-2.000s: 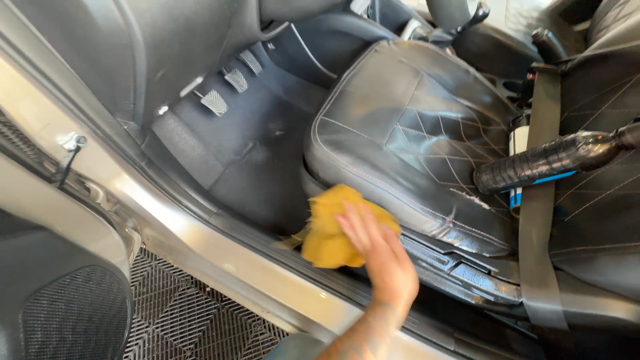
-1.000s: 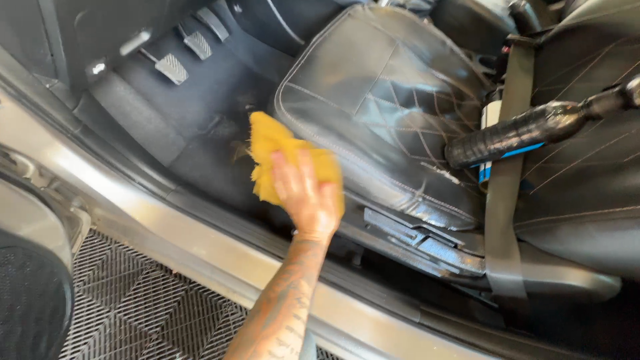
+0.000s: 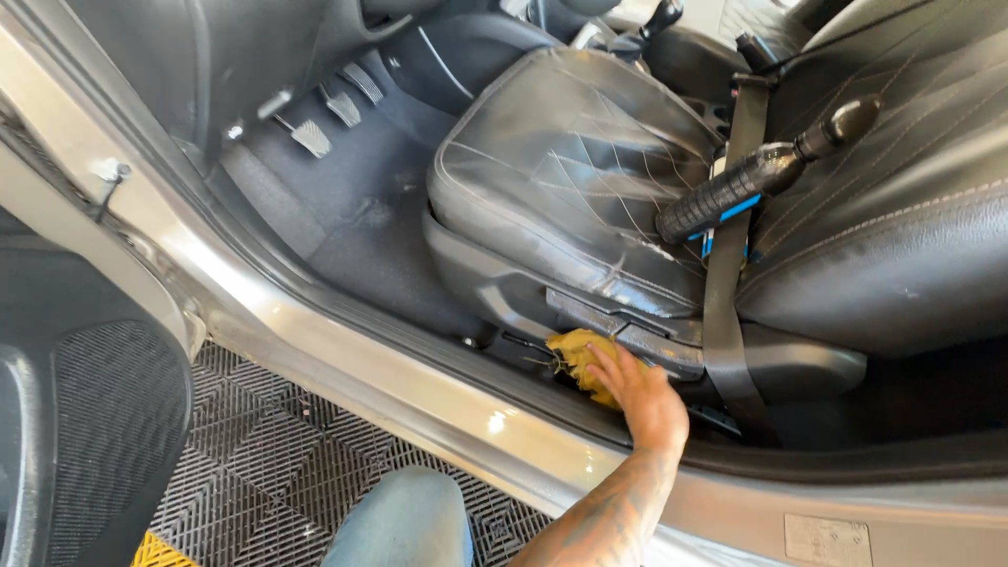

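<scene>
My left hand reaches in over the door sill, fingers bent over a crumpled yellow cloth. The cloth lies low against the side of the black leather seat, beside its plastic side trim, in the gap next to the sill. A thin dark cable or rod end shows just left of the cloth. My palm and part of the cloth's far side are hidden. My right hand is not in view. A dark bottle-like object with a ribbed wrap rests across the seat, by the belt.
The metallic door sill runs diagonally across the view. A seat belt hangs over the seat's side. Pedals stand in the dark footwell. The open door is at left, above grated floor tiles. A knee shows below.
My left hand and the yellow cloth have moved from the footwell edge by the seat's front corner back along the seat's side, lower beside the trim. The view has shifted somewhat.
</scene>
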